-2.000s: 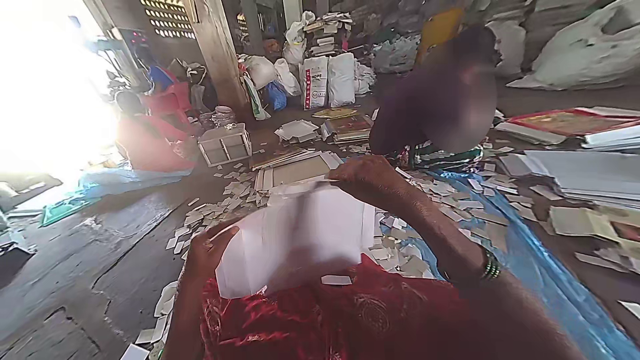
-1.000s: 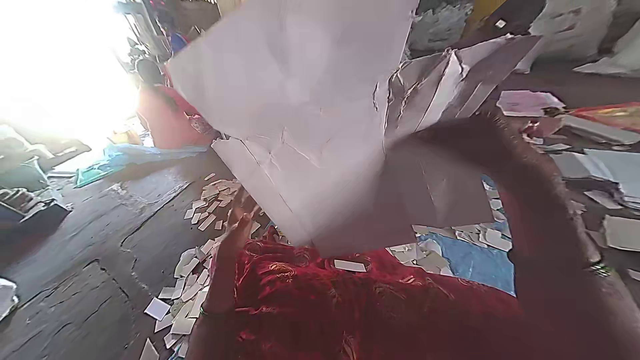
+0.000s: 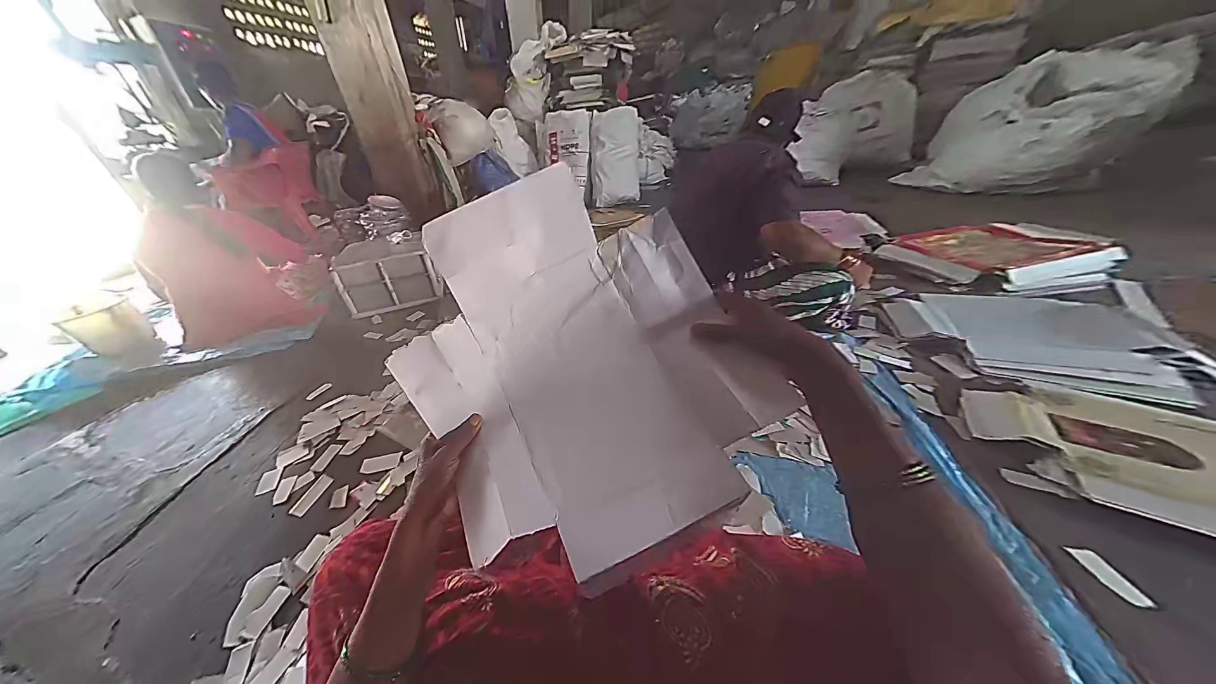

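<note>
An unfolded white paperboard carton [image 3: 608, 399], creased and with torn edges, spans the space between my hands above my red-clothed lap. My left hand [image 3: 442, 475] grips its lower left flap, thumb on the near face. At the right flaps is my right hand [image 3: 750, 332], its fingers on the board's edge; part of its grip is hard to make out. Small cut pieces of card [image 3: 356, 427] lie in a heap on the floor, left of and beyond the carton.
Flat stacks of board [image 3: 1054, 332] lie at the right, beside a blue plastic sheet [image 3: 798, 494]. A person [image 3: 731, 190] in dark clothing sits ahead, another [image 3: 214, 266] at the left. White sacks [image 3: 616, 157] and a wooden post [image 3: 375, 95] stand behind.
The carton was raised high and close one second ago; it is now lower, spread out above my lap. Two seconds ago my hands held a white sheet there.
</note>
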